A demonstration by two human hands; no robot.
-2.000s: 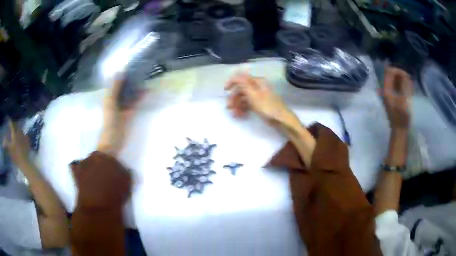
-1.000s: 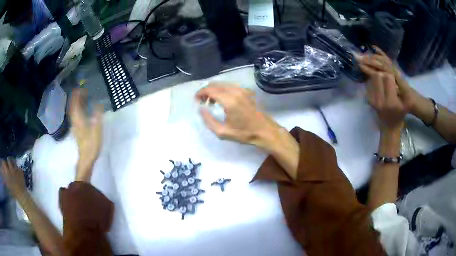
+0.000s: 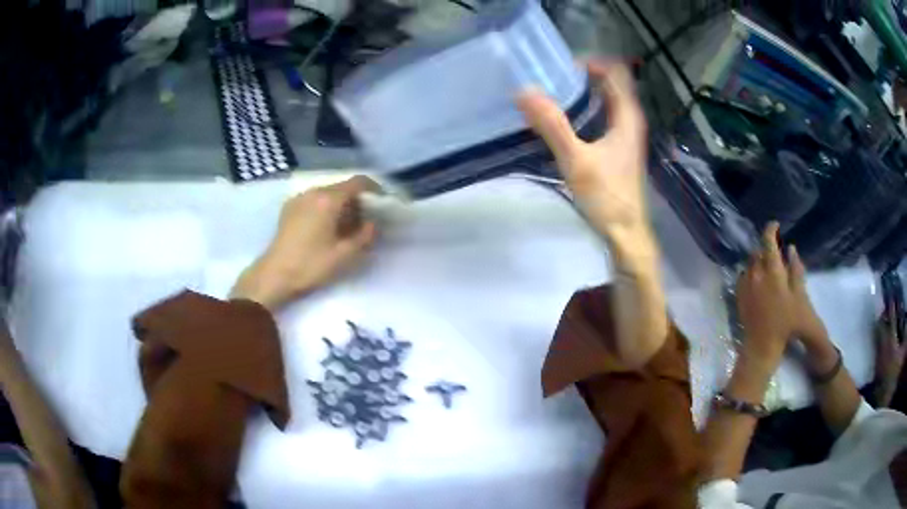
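A housing assembly (image 3: 448, 94), a translucent shell on a dark base, is held tilted above the back edge of the mat, slightly blurred. My right hand (image 3: 609, 164) grips its right end, thumb on the shell side. My left hand (image 3: 316, 237) is curled just below its lower left corner; a blurred pale patch shows at its fingertips, and I cannot tell whether it holds anything. A pile of small three-armed fittings (image 3: 360, 383) with pale round centres lies on the white mat (image 3: 497, 437). One fitting (image 3: 445, 391) lies apart, right of the pile.
A perforated strip (image 3: 251, 114) lies behind the mat. Dark glossy units (image 3: 706, 194) stand at the right, by a neighbouring person's hands (image 3: 771, 298). Another person's forearm (image 3: 38, 408) is at the left edge. Cables and parts fill the back.
The housing assembly is now in my right hand, which has moved up and right. My left hand has come from the far left to the centre and curled. The view has shifted.
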